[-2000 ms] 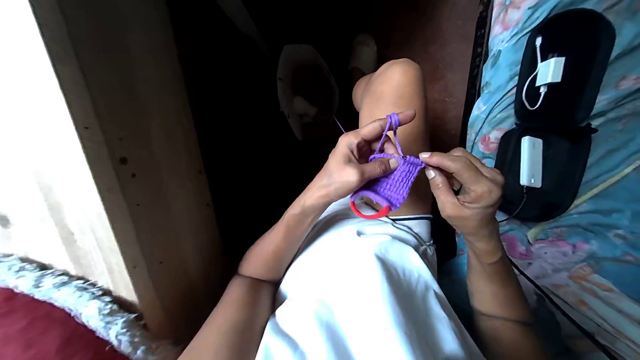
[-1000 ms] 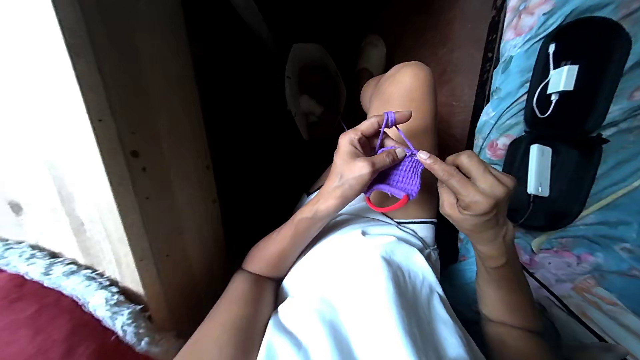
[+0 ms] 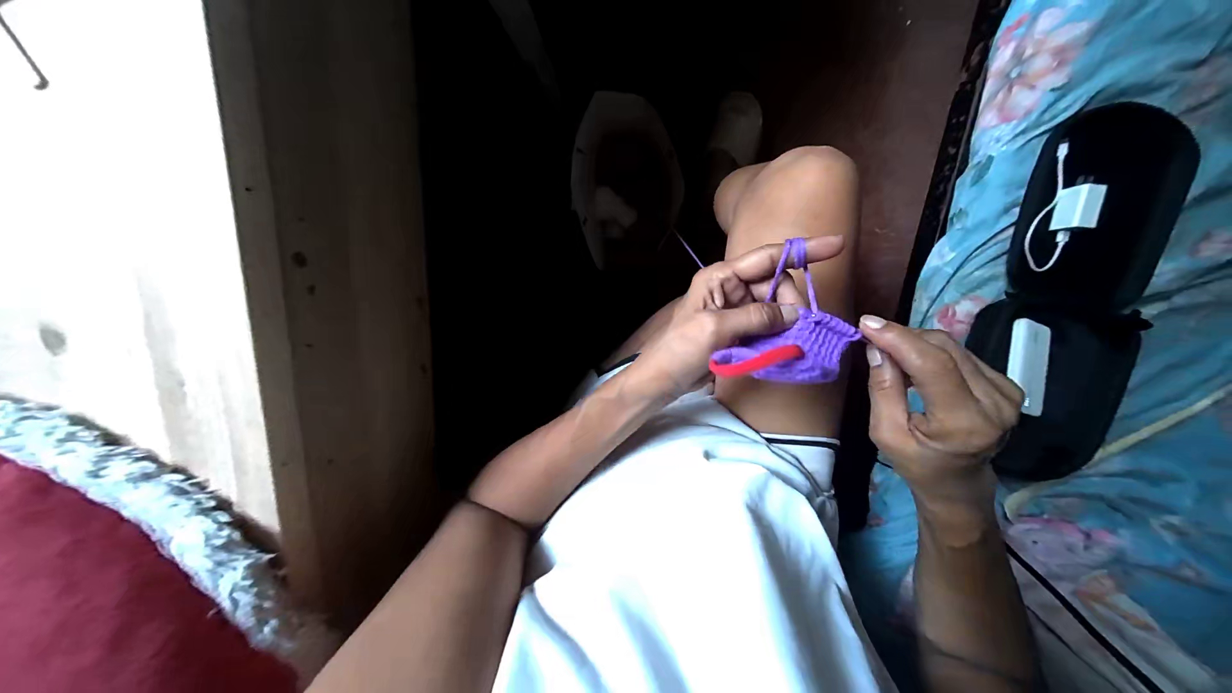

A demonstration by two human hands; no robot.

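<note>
A small piece of purple crochet or knitted work (image 3: 826,348) hangs over my thigh, pinched at its upper left by the thumb of my left hand (image 3: 717,313). Purple yarn (image 3: 797,254) wraps around my raised left index finger and runs down to the work's top edge. A red ring or band (image 3: 756,363) lies along the work's lower left side. My right hand (image 3: 938,395) has thumb and index finger close together at the work's right corner; whether they hold a hook or needle there cannot be told.
On the floral bedding (image 3: 1155,510) at right lies an opened black case (image 3: 1107,260) with a white charger and cable (image 3: 1076,206) and a white device (image 3: 1029,366). A wooden panel (image 3: 337,289) stands left. A strand runs toward a dim pale container (image 3: 626,183) on the floor.
The purple work has turned, so the red ring now points left instead of down. My right fingertips have moved from the work's top edge to its right corner.
</note>
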